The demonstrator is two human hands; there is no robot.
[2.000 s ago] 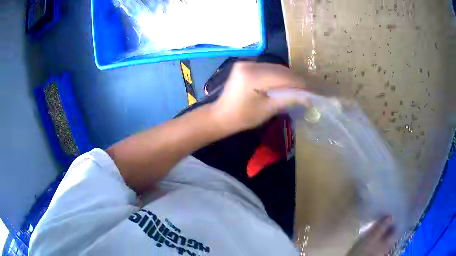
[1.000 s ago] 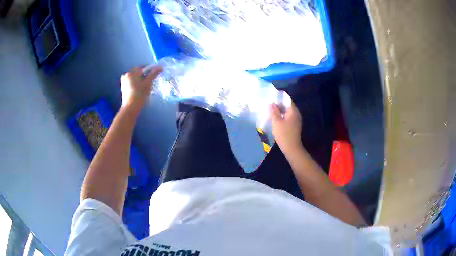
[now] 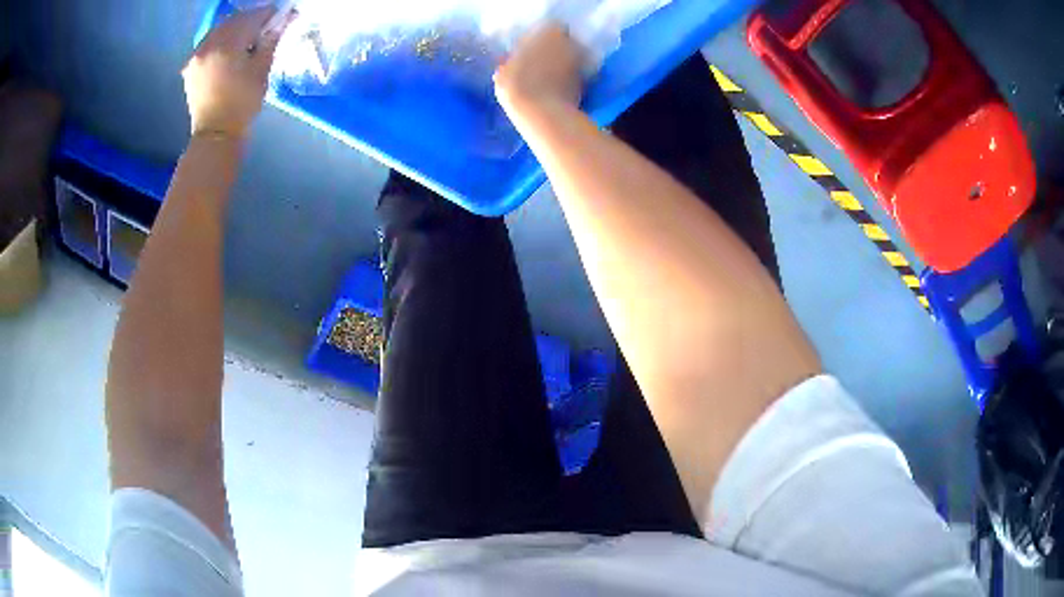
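A large blue plastic tub [image 3: 467,163] is at the top centre, cut off by the frame's edge. Whitish clear plastic bags [image 3: 403,33] with small gold pieces in them lie in it or over it. My left hand [image 3: 231,70] is at the tub's upper left corner, fingers closed on clear plastic. My right hand [image 3: 543,72] is over the tub's middle with curled fingers against the plastic bags. Its fingertips are hidden, so I cannot tell whether it grips them.
A red plastic stool [image 3: 963,192] and a blue openwork stool [image 3: 986,315] are at the right, beside yellow-black floor tape [image 3: 817,166]. A black plastic bag [image 3: 1027,455] is below them. Blue bins [image 3: 350,332] are on the floor, one with gold pieces; others [image 3: 111,175] stand at the left.
The view has shifted away from the cardboard-covered table, now out of frame. The bag strip stretched between both hands is now at the tub. The red and blue stools have come into view.
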